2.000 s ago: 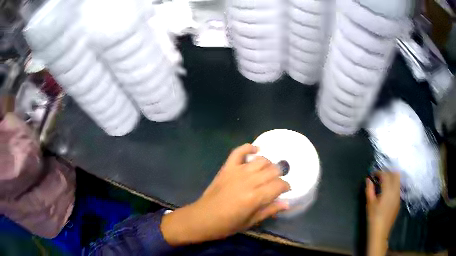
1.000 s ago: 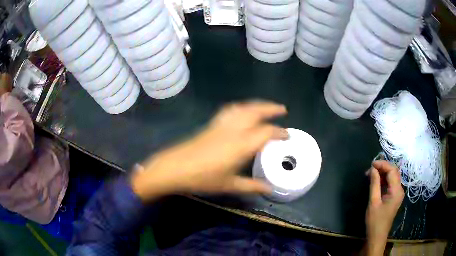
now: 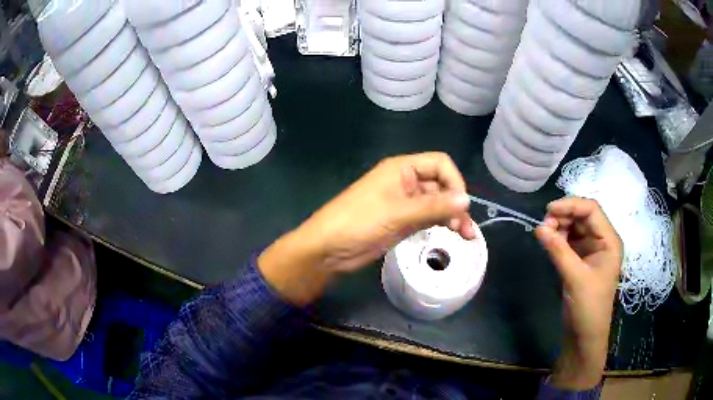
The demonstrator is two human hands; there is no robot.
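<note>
My left hand (image 3: 391,211) and my right hand (image 3: 582,246) each pinch one end of a thin translucent sealing ring (image 3: 504,212). The ring is stretched between them above the table, with small nubs on its strands. A round white housing (image 3: 434,285) with a dark centre hole stands on the tabletop just below my left hand. My left fingers overlap its far edge; I cannot tell if they touch it. A pile of white sealing rings (image 3: 629,223) lies to the right, partly behind my right hand.
Tall stacks of white housings stand at the far left (image 3: 211,86) and far centre-right (image 3: 539,94). A white square frame (image 3: 327,27) lies at the far side. Clear plastic bags (image 3: 653,86) are at far right. A person's pink sleeve (image 3: 47,266) is at left, beyond the dark tabletop's edge (image 3: 168,269).
My right hand has moved from the ring pile towards the housing. My left hand has come to meet it above the housing, and both now hold a ring stretched between them.
</note>
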